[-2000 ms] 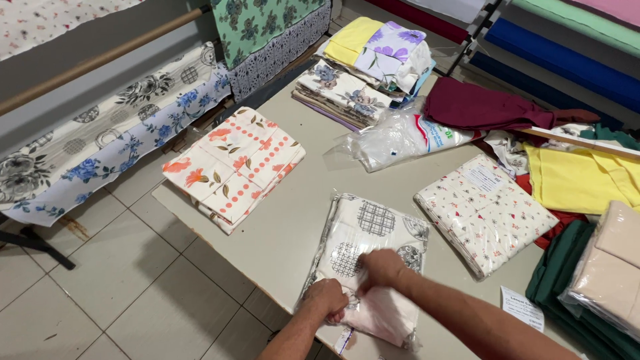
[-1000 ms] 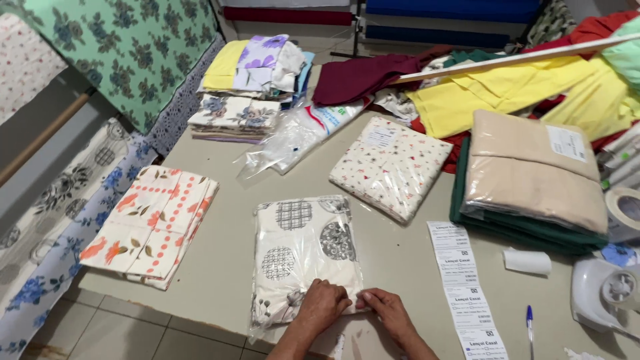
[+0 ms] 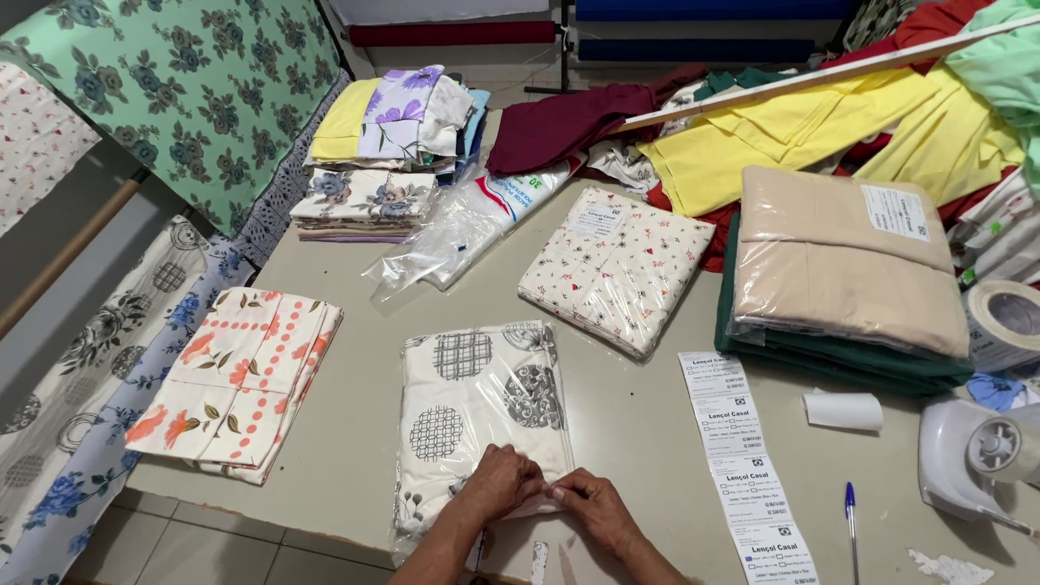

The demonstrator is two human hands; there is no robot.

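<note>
A folded cream fabric with grey patterned circles, in a clear plastic bag [image 3: 487, 406], lies at the front of the table. My left hand [image 3: 500, 487] presses on its lower part, fingers curled at the bag's near edge. At the lower right corner, my right hand [image 3: 597, 508] pinches the plastic edge between thumb and fingers, close beside the left. What the left fingertips hold is partly hidden. A folded orange-flowered fabric [image 3: 244, 374] lies to the left, and a bagged fabric with small flowers [image 3: 617, 268] lies beyond, to the right.
A strip of printed labels [image 3: 735, 463], a blue pen [image 3: 851, 520] and a tape dispenser [image 3: 959, 463] lie at right. Behind them sits a bagged beige fabric [image 3: 845, 268] on green cloth. Plastic bags [image 3: 479, 219] and a folded fabric stack [image 3: 366, 199] are at the back; a wooden stick [image 3: 812, 81] crosses yellow cloth.
The view has swung right since the oldest frame. My right hand has moved from over the middle of the bagged fabric down to its lower right corner, beside the left hand.
</note>
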